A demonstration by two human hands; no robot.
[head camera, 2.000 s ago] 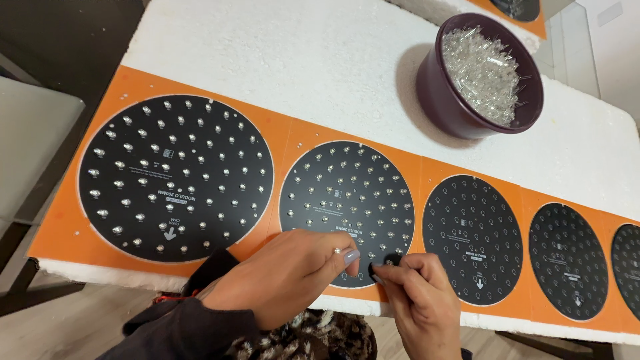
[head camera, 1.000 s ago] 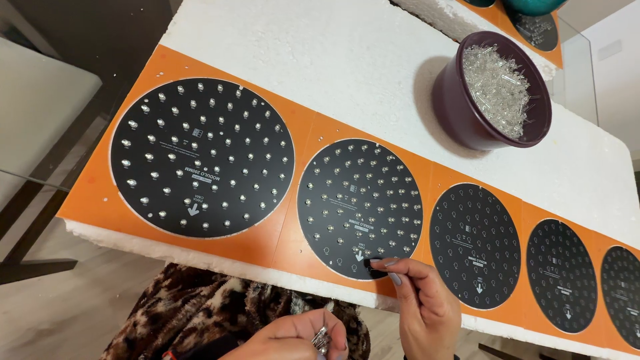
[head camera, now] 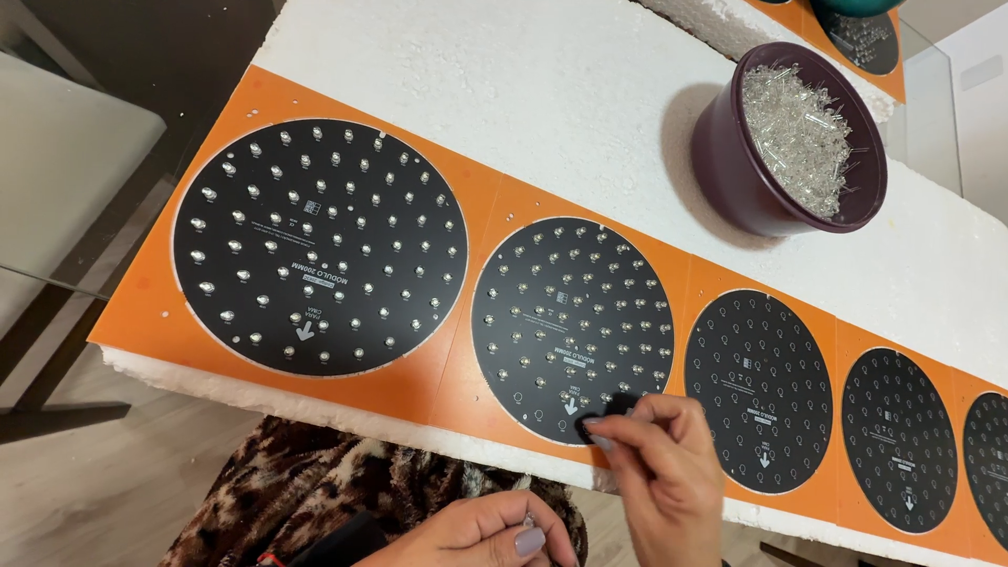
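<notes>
My right hand (head camera: 665, 465) is over the lower edge of the second round black circuit board (head camera: 573, 331), thumb and forefinger pinched together; whether a part is between them cannot be told. Low in front of the boards, my left hand (head camera: 488, 535) is curled around small clear LEDs (head camera: 529, 520). Clear LEDs fill the first round board (head camera: 319, 244) and most of the second, where a few printed spots by the lower edge are bare. The third board (head camera: 757, 394) shows only printed outlines. All sit in an orange panel (head camera: 472, 394).
A purple bowl (head camera: 713, 173) full of clear LEDs stands on the white foam slab (head camera: 488, 79). More black boards (head camera: 900, 441) continue to the right. Another foam slab with boards is at the upper right. A patterned fleece cloth (head camera: 331, 488) hangs below the front edge, with a chair (head camera: 71, 157) at left.
My left hand has moved from the second board down to in front of the foam's edge. My right hand stays near that board's lower edge.
</notes>
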